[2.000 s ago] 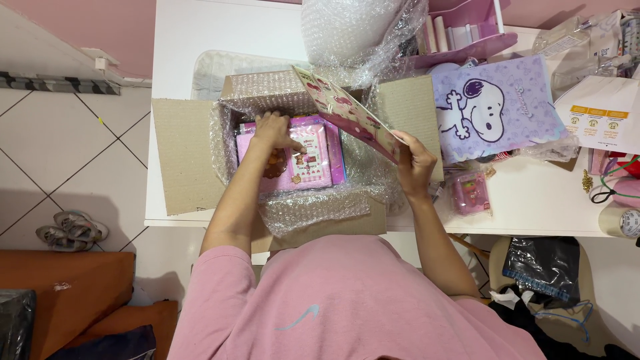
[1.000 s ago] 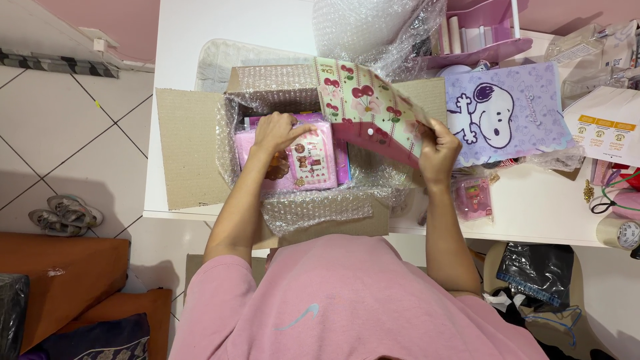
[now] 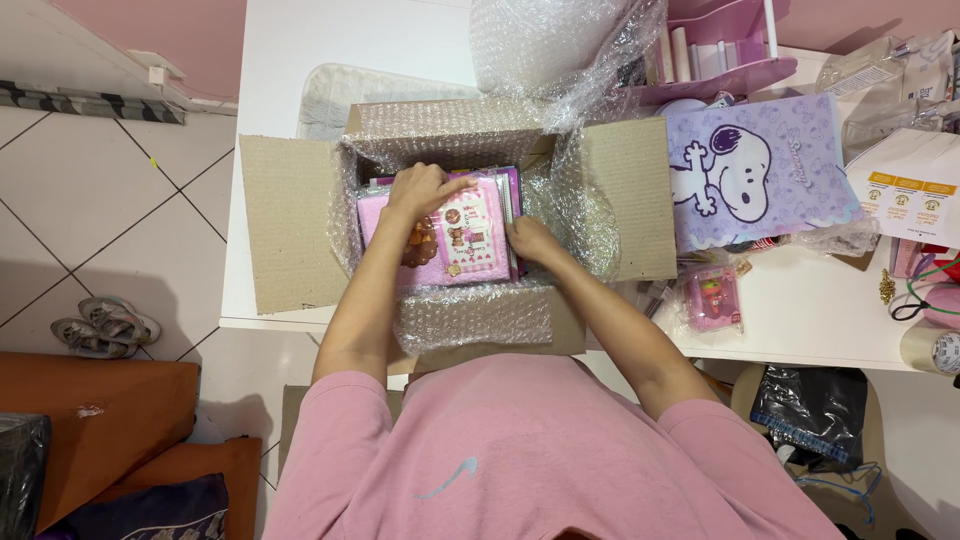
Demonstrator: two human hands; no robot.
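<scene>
A pink plush-covered notebook in clear wrap (image 3: 474, 240), with a brown bear motif, lies on top of a stack inside an open cardboard box (image 3: 291, 217) lined with bubble wrap. My left hand (image 3: 420, 196) is over its far left part, fingers bent toward the far edge and thumb stretched across the top. At the stack's right edge, my right hand (image 3: 531, 240) is curled against the notebook and the purple-edged items (image 3: 513, 187) under it; its fingertips are hidden. What lies lower in the stack is covered.
Bubble wrap (image 3: 585, 67) is heaped behind the box. To the right are a lilac Snoopy folder (image 3: 757, 172), a small packaged figure (image 3: 711, 298), a pink organizer (image 3: 720, 82), a printed sheet (image 3: 907, 187) and a tape roll (image 3: 934, 349). The table's front edge runs close to my body.
The cherry-patterned sheet or folder that my right hand held up over the box is no longer in that hand. My right hand has moved left, down to the stack; my left hand stays on the stack.
</scene>
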